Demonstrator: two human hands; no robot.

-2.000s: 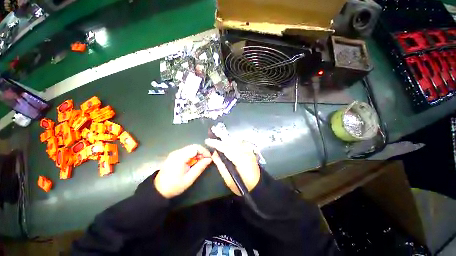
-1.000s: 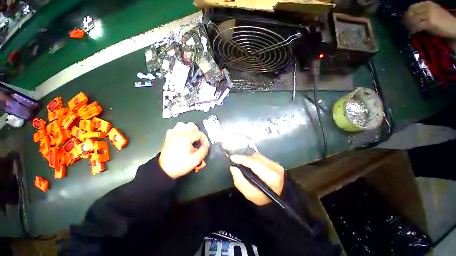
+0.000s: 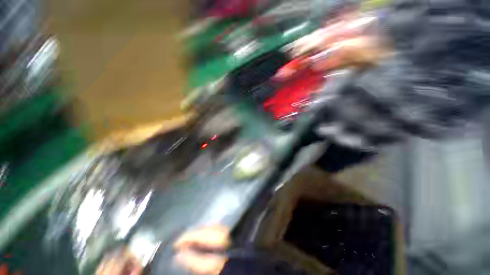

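The picture is strongly blurred. My left hand (image 3: 117,263) is at the bottom edge, partly cut off, below the bright smear of silver-white circuit boards (image 3: 88,217). My right hand (image 3: 203,250) is to its right, low on the dark green mat (image 3: 185,201). Whether either hand holds anything cannot be made out, and no soldering iron is clearly visible. A few orange housings (image 3: 4,268) show at the bottom left corner.
A large cardboard flap (image 3: 126,64) stands at the upper left above the dark fan area. A round tin (image 3: 251,163) is right of centre. Another person's hands (image 3: 344,45) are over the tray of red pieces (image 3: 295,91). A carton with black lining (image 3: 341,231) is lower right.
The view has swung to the right, so bench items appear further left, and more of the other person shows. The orange heap is nearly out of view. My hands appear lower in the picture.
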